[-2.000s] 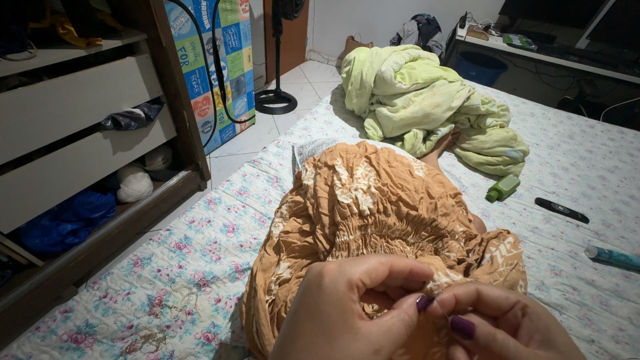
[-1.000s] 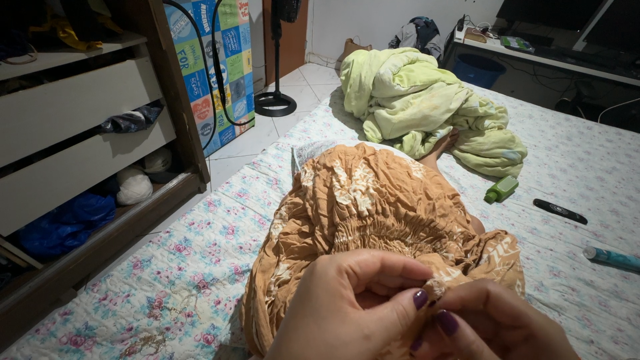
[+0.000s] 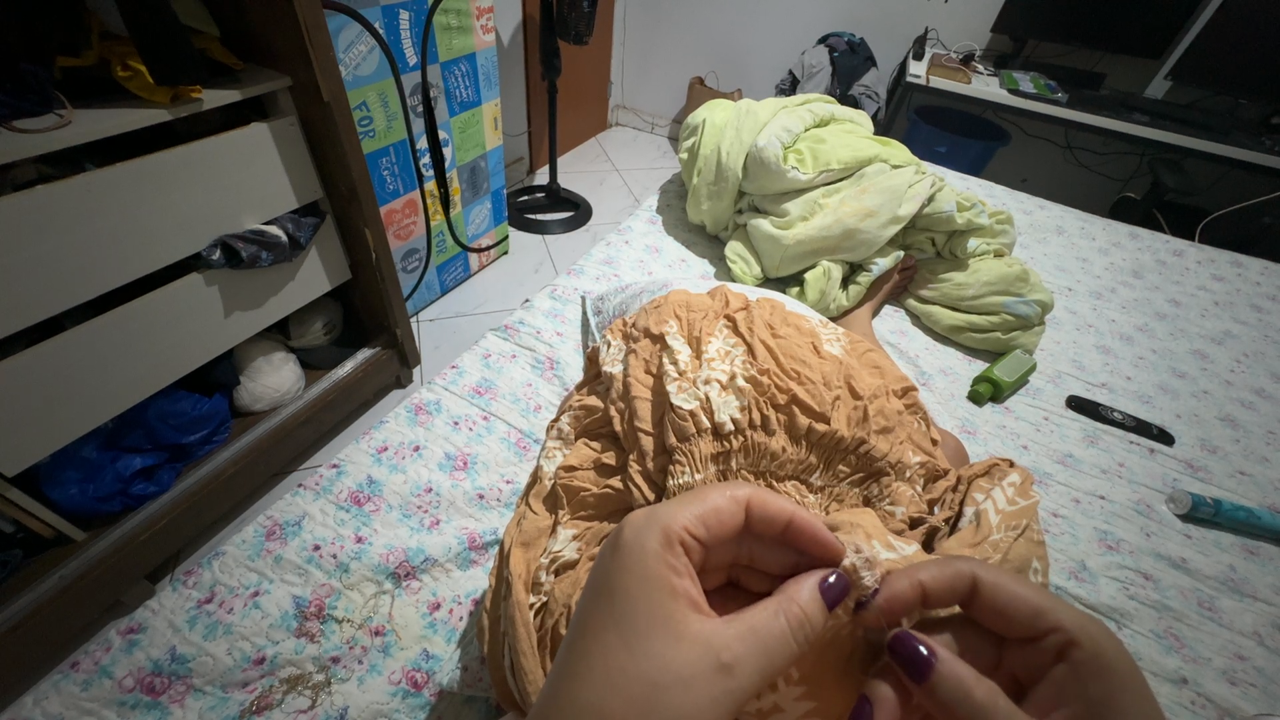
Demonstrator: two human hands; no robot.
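Observation:
An orange-brown garment [image 3: 770, 370] with pale print and a gathered elastic band lies bunched over my lap. My left hand [image 3: 720, 590] pinches a small fold of its fabric between thumb and index finger, at the lower middle. Close on the right, my right hand [image 3: 1000, 640] has its thumb and fingertips at the same fold, nearly touching the left fingertips. Both hands have dark purple nails. A fine thread seems to run between the fingertips; whether a needle is there I cannot tell.
The bed with a floral quilted cover [image 3: 380, 520] holds a crumpled green blanket [image 3: 820, 190], a green bottle [image 3: 1003, 377], a black nail file [image 3: 1120, 420], a teal tube [image 3: 1225, 514] and tangled thin chains [image 3: 295, 690]. A dresser [image 3: 160, 220] stands left, a fan base [image 3: 550, 208] behind, a desk [image 3: 1100, 115] at back right.
The fingers of my right hand have shifted slightly and curl differently beside the fold. My left hand keeps nearly the same place on the fabric.

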